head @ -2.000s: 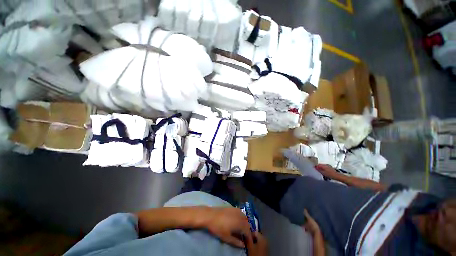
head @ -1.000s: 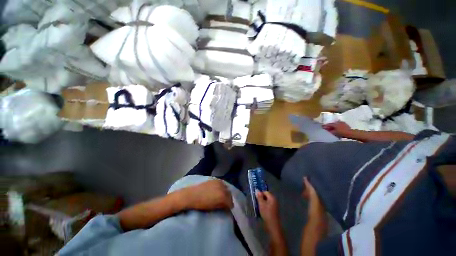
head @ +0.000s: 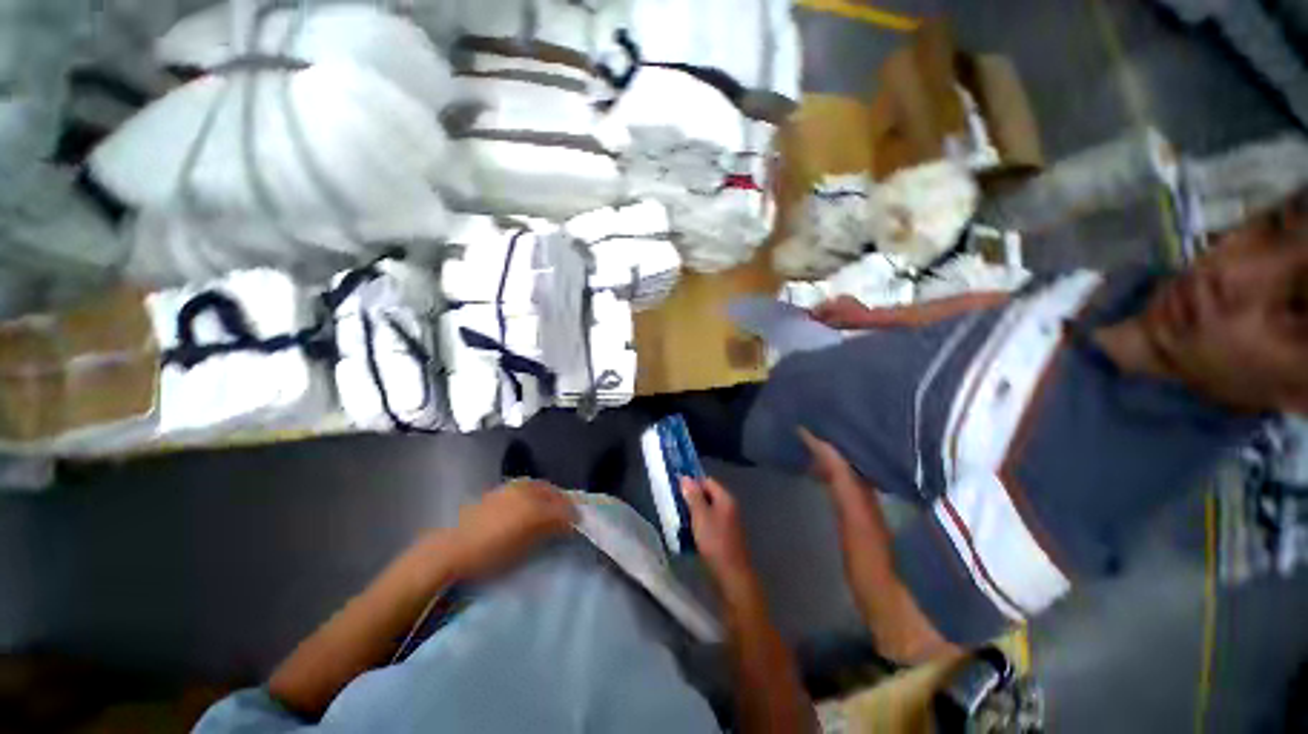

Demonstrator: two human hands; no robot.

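My right hand (head: 712, 519) holds a slim blue handheld item with a white side (head: 671, 480), above the dark floor. My left hand (head: 519, 519) is bent in front of my light blue shirt. Its fingers are blurred, and a pale strip, perhaps paper or cloth, runs down from beside it (head: 646, 566). White tied bundles (head: 498, 323) with dark bands lie in a row beyond my hands, touching neither.
Another person in a grey striped shirt (head: 918, 430) stands close at right, holding a white sheet (head: 779, 323) near brown cardboard (head: 689, 337). A large wrapped bundle (head: 273, 144) lies at upper left. An open carton (head: 918, 108) and small off-white bundles (head: 918, 212) are at upper right.
My right hand has moved away from my left with the blue item, which is now more exposed. The other person's face has come further into view. The bundles have shifted left in the picture.
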